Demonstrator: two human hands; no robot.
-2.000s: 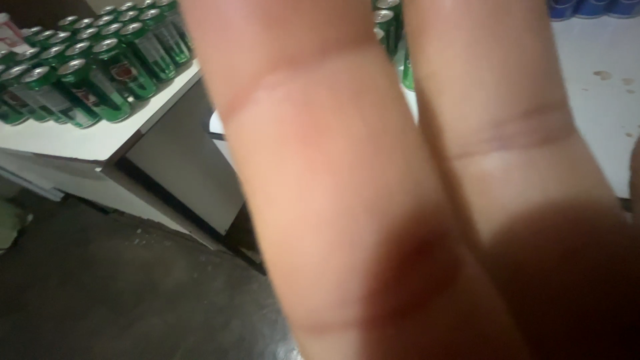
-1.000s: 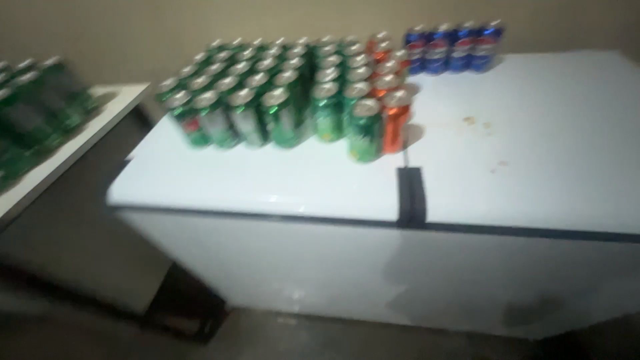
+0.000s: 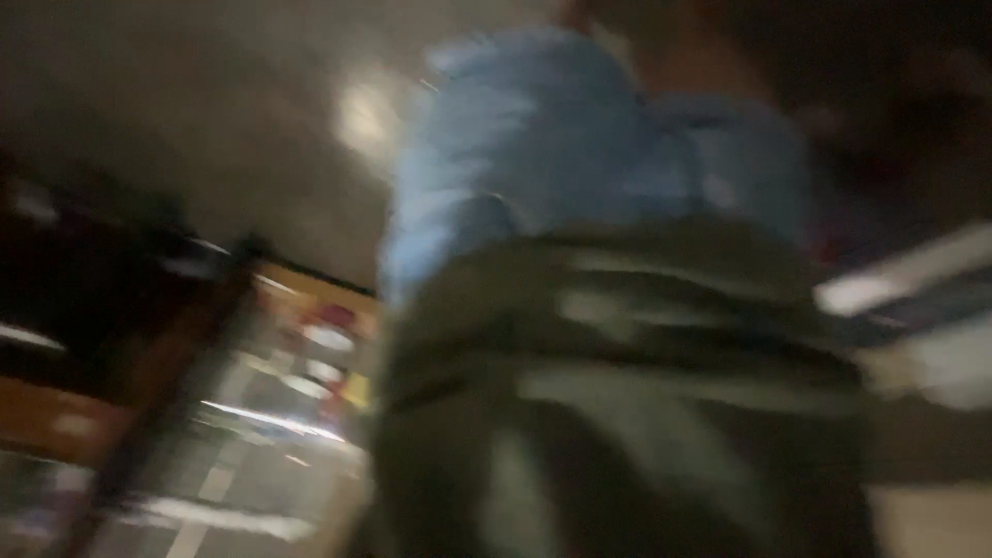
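Neither my left hand nor my right hand can be made out in this heavily blurred view. A body in a light blue garment (image 3: 527, 139) and a dark olive garment (image 3: 620, 372) fills the middle; whose body it is cannot be told. No held thing is visible. The drink cans and the white chest from before are out of view.
At the lower left is a blurred shelf or case (image 3: 263, 426) with white, red and yellow items. A dark upright post (image 3: 163, 403) stands beside it. Pale, blurred surfaces (image 3: 953, 356) lie at the right.
The view has swung sharply away from the cans on the white chest. Fingers close to the camera two seconds ago are gone from sight; a clothed body now fills the middle.
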